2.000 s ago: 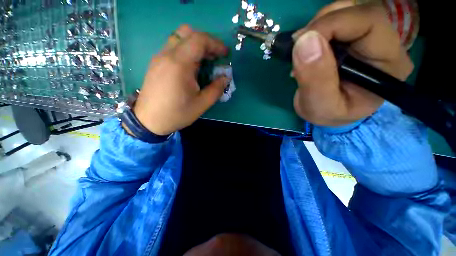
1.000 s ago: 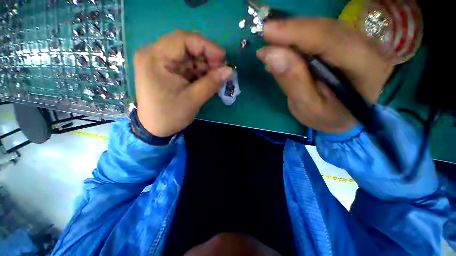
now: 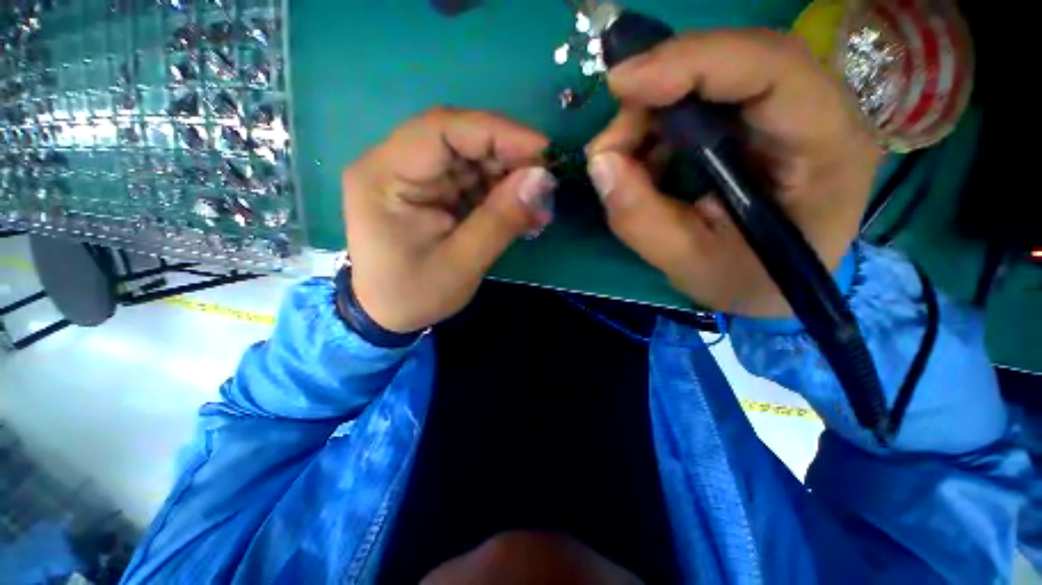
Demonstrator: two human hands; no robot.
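My right hand (image 3: 743, 160) holds the black soldering iron (image 3: 760, 223), its front end up by the small pile and its cord end down at my sleeve. The thumb and a finger of that hand also come close to my left fingertips. My left hand (image 3: 440, 211) has thumb and forefinger pinched around something small and dark (image 3: 560, 158), too small to name. The whitish pad (image 3: 542, 217) is mostly hidden under my left thumb. The small silver-white components (image 3: 586, 51) lie loose by the front end of the iron.
A large clear parts tray (image 3: 143, 114) with rows of shiny pieces is at the left. A yellow, red and white tape roll (image 3: 914, 69) is at the upper right. Black shapes and a cord lie at the far right. The green mat's front edge (image 3: 594, 299) is before my body.
My right hand has swung the iron steeper and moved its thumb and finger toward my left fingertips. My left hand has shifted slightly right, over the whitish pad. The tape roll has come into fuller view.
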